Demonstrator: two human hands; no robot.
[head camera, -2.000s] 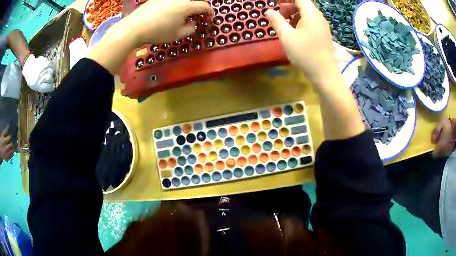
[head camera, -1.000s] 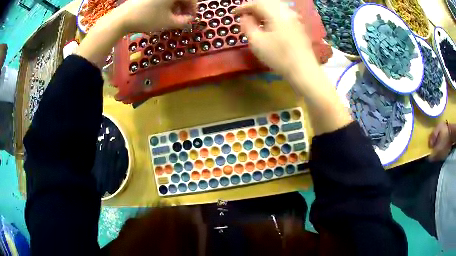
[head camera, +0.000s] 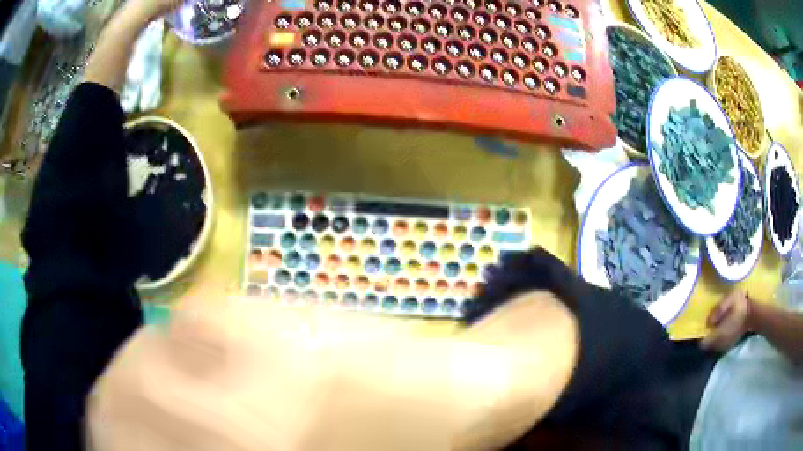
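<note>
The red fixture (head camera: 396, 101) lies at the top of the view, its rows of round holes showing shiny centres and a few coloured bars at the ends. The sample keyboard (head camera: 379, 255) lies nearer me, its lower edge partly hidden by my right arm and hand. My right hand (head camera: 326, 370) is large and blurred at the bottom, close to the camera; its fingers cannot be made out. My left hand (head camera: 145, 11) is at the top left, cut off by the edge, beside a pale bowl (head camera: 211, 35) of small dark grey pieces.
A round tub (head camera: 207, 207) of black pieces stands left. White gloves (head camera: 145, 70) lie above it. Dishes of dark green, green (head camera: 696, 154), grey-blue (head camera: 647, 242), yellow (head camera: 740, 101) and black (head camera: 783, 198) pieces stand right. Another person's hand (head camera: 729, 319) is at the lower right.
Both my hands have left the fixture: the left moved out to the upper left, the right down close to the camera. The view has shifted and shows more of the right-hand dishes.
</note>
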